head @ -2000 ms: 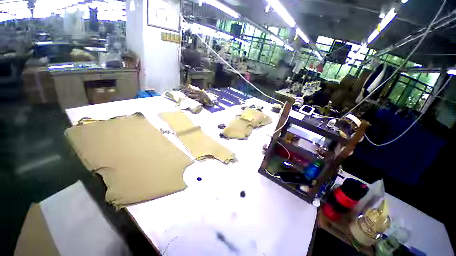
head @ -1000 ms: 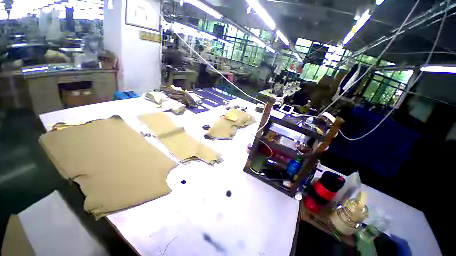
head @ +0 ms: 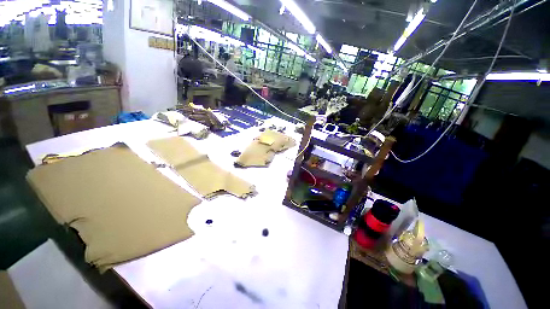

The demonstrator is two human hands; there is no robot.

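Neither of my hands is in the picture. A stack of large khaki-tan fabric panels (head: 114, 205) lies at the left of the white cutting table (head: 241, 265), with a curved cutout at its right side. A narrower stack of tan pieces (head: 199, 169) lies beside it. A third, smaller tan stack (head: 265, 149) lies farther back, with a yellowish piece on top. Two small dark round spots or objects show on the white table near the large stack; I cannot tell what they are.
A brown tool rack (head: 335, 175) stands on the table at centre right. Beside it are a red and black thread cone (head: 377, 222), a cream container (head: 407, 247) and a clear jar (head: 441, 259). White sheets (head: 51, 277) lie below the table edge at left. A white cable hangs across the view.
The view has turned to the right, so the table, fabric stacks and rack have shifted left in the picture. Nothing on the table has visibly moved.
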